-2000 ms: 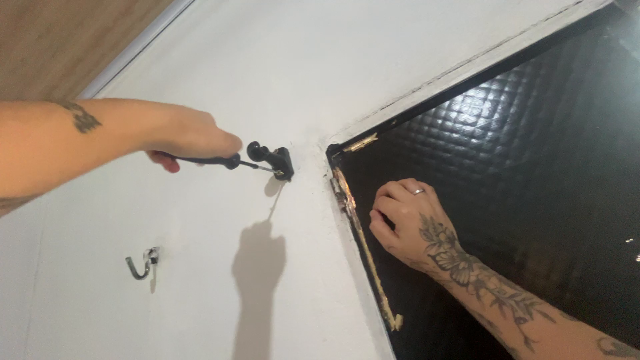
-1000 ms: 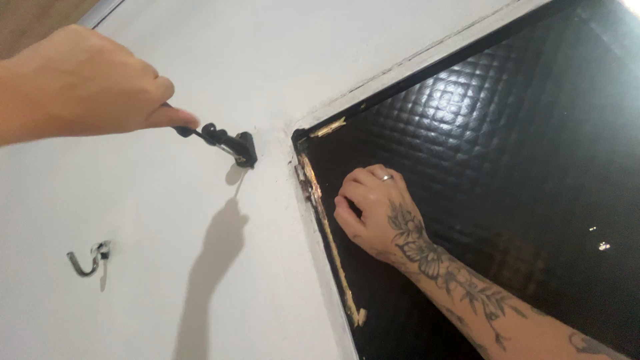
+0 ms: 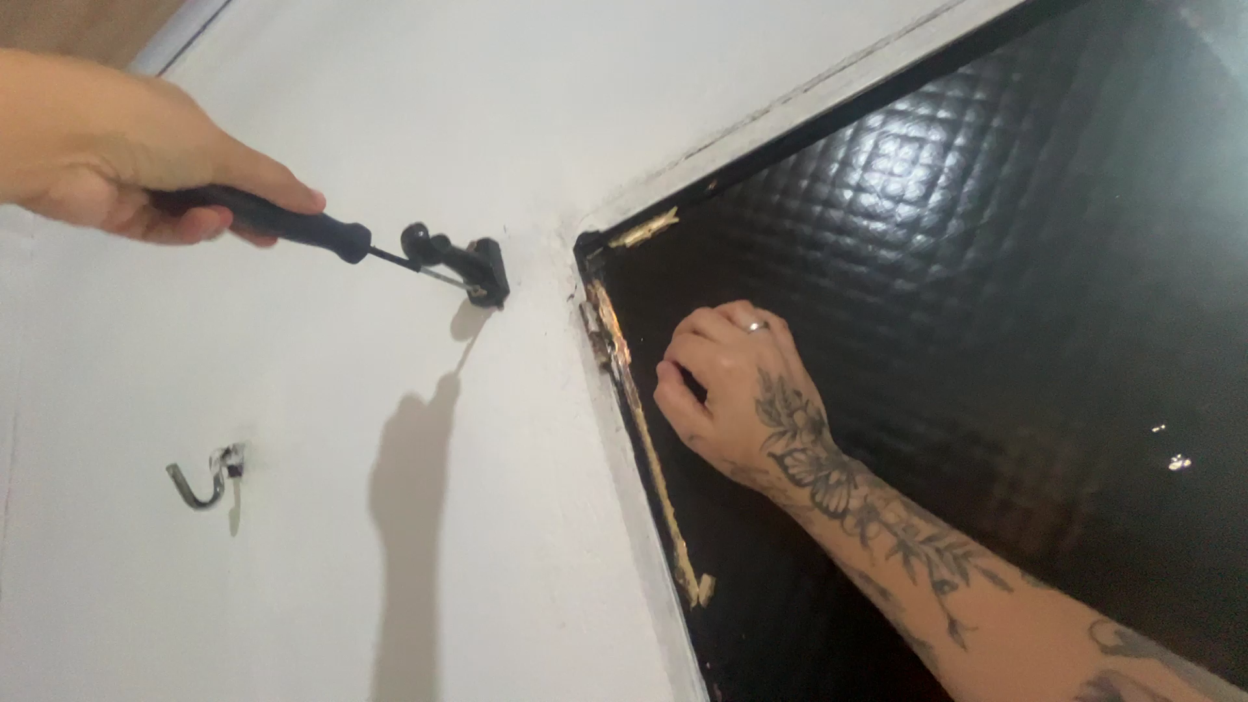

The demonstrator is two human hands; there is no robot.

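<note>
My left hand [image 3: 146, 161] grips the dark handle of a screwdriver [image 3: 312, 232] at the upper left. The shaft points right and down, and its tip meets the base of a black wall hook [image 3: 478, 268] fixed to the white wall. The exact seat of the tip, and any screw there, cannot be made out. My right hand [image 3: 731, 380], with a ring and a tattooed forearm, is loosely curled in front of the dark padded door panel [image 3: 926, 292], near its hinge edge. Whether it touches the panel or holds anything small cannot be told.
A metal hook [image 3: 200, 487] sticks out of the white wall [image 3: 292, 585] at the lower left. Beside my right hand, a metal hinge [image 3: 595, 331] sits at the door's edge. Splintered, bare wood [image 3: 658, 478] runs along that edge. A wooden surface [image 3: 83, 24] shows at the top left.
The screwdriver stays at the black hook while my left hand's hold on its handle has shifted, its fingers now less closed over it. My right hand remains by the door edge.
</note>
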